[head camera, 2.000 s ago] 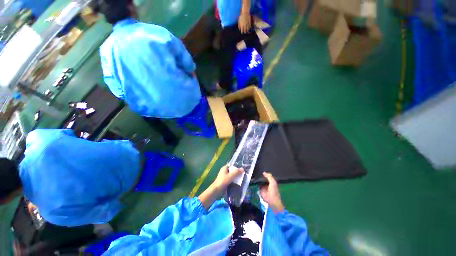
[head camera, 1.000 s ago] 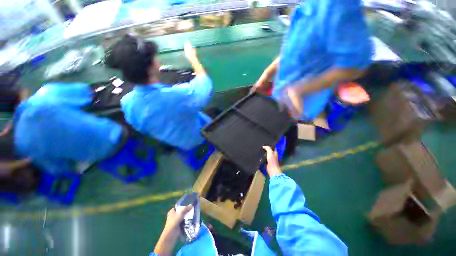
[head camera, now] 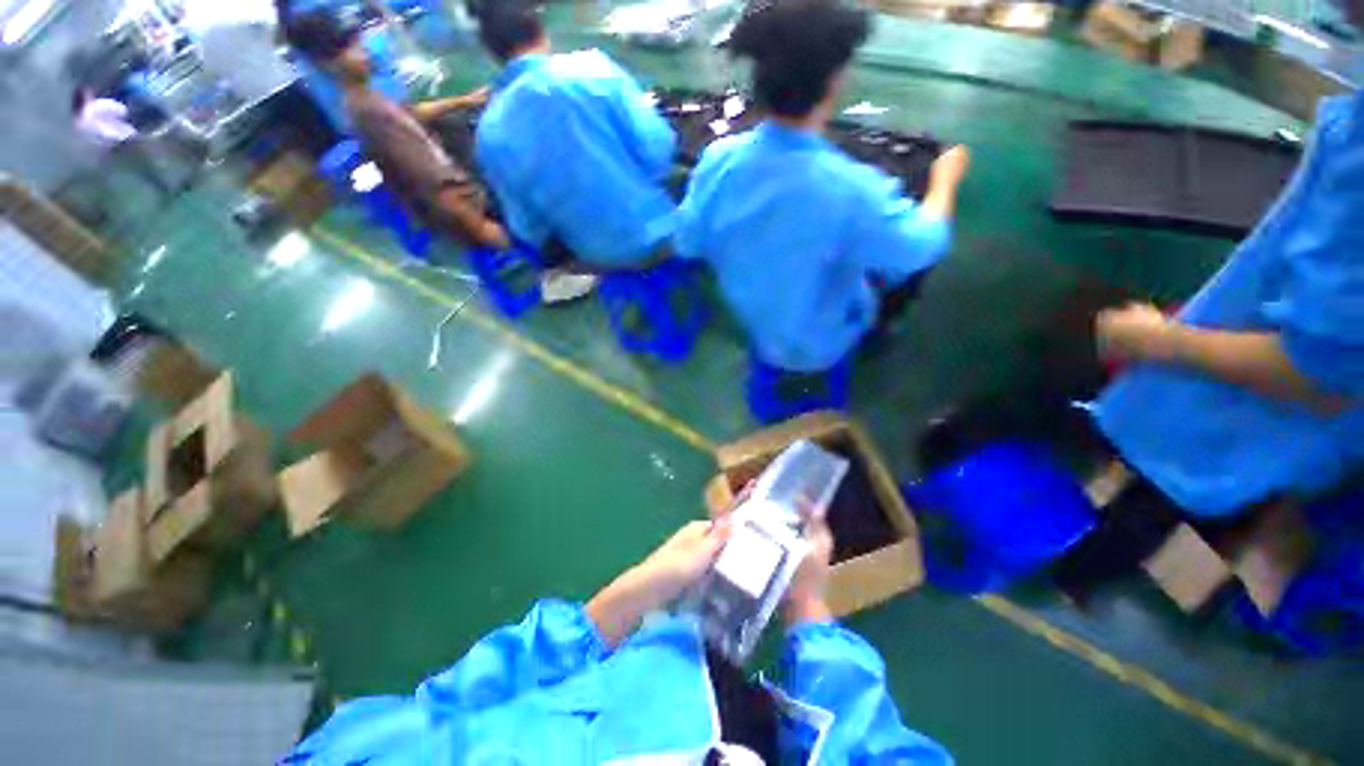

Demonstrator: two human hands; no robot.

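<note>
My left hand grips the near left side of a clear, shiny plastic strip or bag with a white label on it. My right hand holds the strip's right side. The strip is tilted away from me in front of my chest. Behind and partly under it, an open brown carton with a dark inside stands on the floor. What the strip holds is blurred.
Several people in blue smocks sit or stand along the green bench. A flat black tray lies on it. Open cartons stand on the green floor at left. A blue stool is right of the near carton.
The view has swung to the right side of the line. My right hand has let go of the black tray, which now lies on the bench, and has joined my left on the strip.
</note>
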